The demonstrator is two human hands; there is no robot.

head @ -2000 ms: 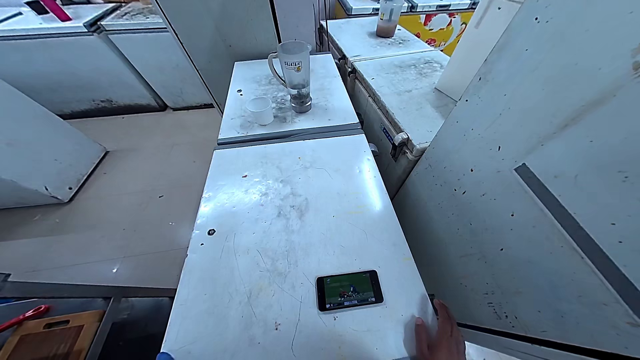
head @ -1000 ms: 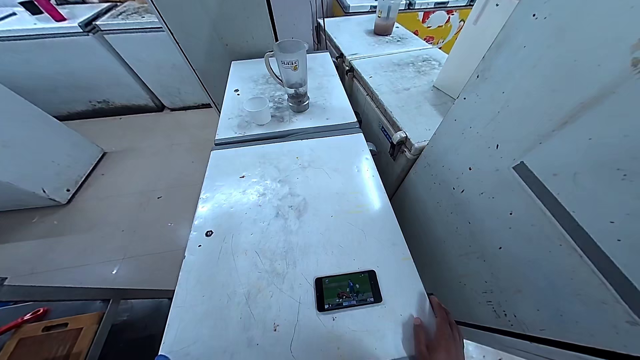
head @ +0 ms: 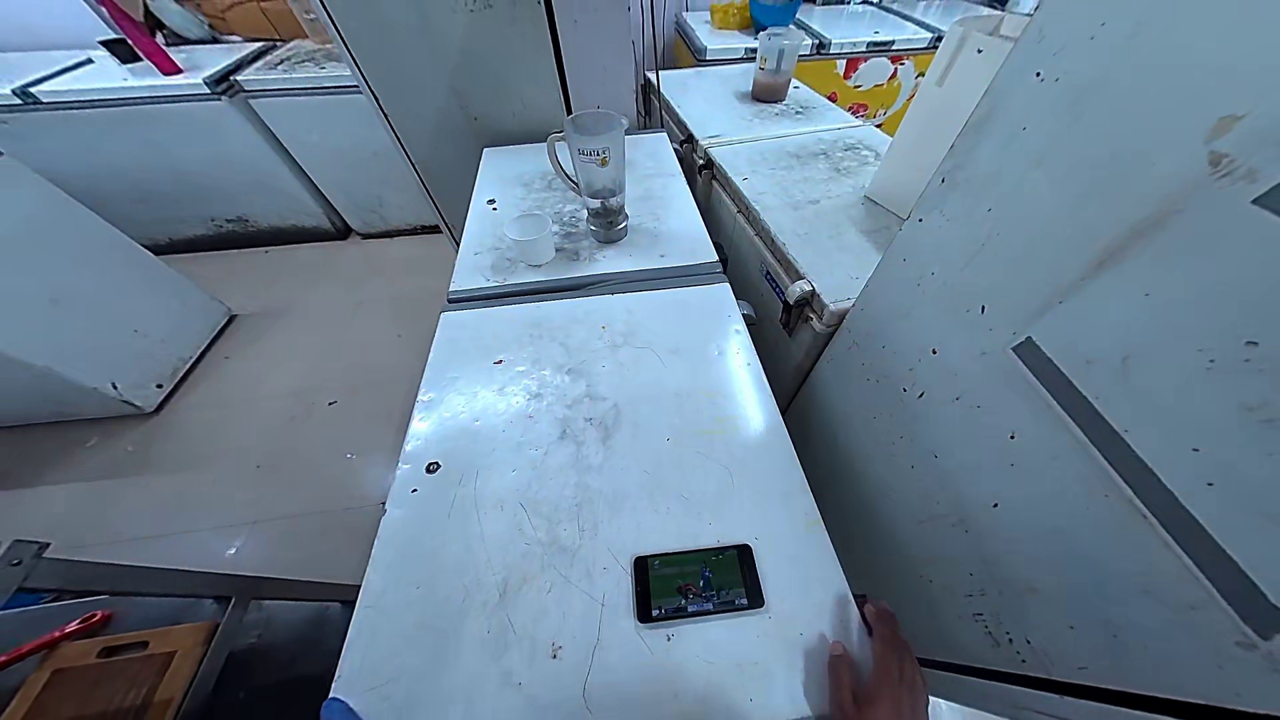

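My right hand rests at the right edge of a white chest freezer lid, thumb and fingers apart, holding nothing that shows. Left of it, a smartphone lies flat on the lid, screen up, with a green picture on it. On the lid section behind stand a clear plastic blender jar with a handle and a small white plastic cup. My left hand is out of view; a small blue thing shows at the lid's near left corner, too cut off to name.
A tall pale panel with a dark strip slants up at the right. More chest freezers stand behind, one bearing a jar with brownish liquid. At the lower left, a wooden cutting board lies beside a red handle within a metal frame.
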